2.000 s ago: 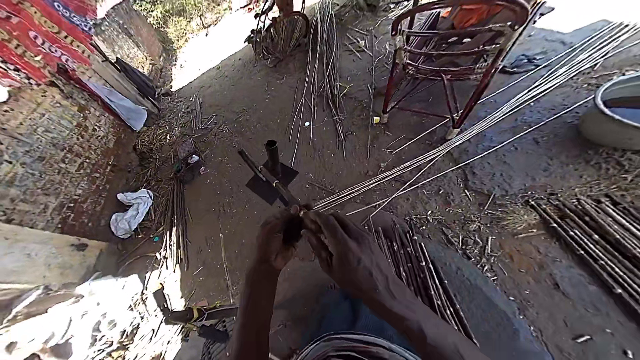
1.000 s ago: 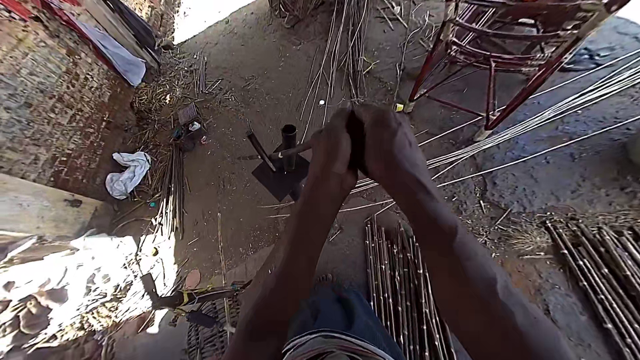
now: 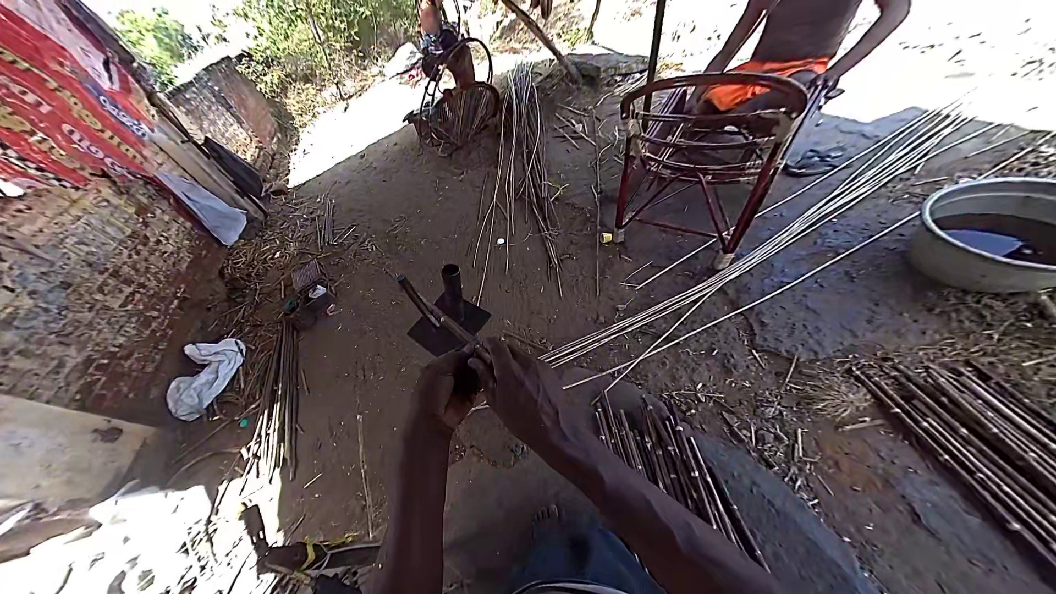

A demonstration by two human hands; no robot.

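My left hand [image 3: 445, 388] and my right hand [image 3: 516, 384] meet in front of me, both closed around the near end of a dark cane or stick [image 3: 450, 323]. Its far part reaches up and left over a black metal plate [image 3: 433, 334] on the ground. A short dark upright tube [image 3: 451, 285] stands on that plate. The fingers hide the stick's near end. Long thin pale cane strips [image 3: 660, 309] run from beside my right hand to the upper right; whether they touch it cannot be told.
A red-brown cane chair frame [image 3: 709, 157] stands ahead, a person in orange behind it. A metal basin [image 3: 982, 256] of dark liquid is at right. Cane bundles lie near my right arm [image 3: 676, 462] and at far right [image 3: 973, 454]. A white cloth [image 3: 206, 379] lies left by the brick wall.
My hands have come down from their raised place one second ago and are again low over the ground, near the black plate. The view has tilted up, showing more of the chair and basin.
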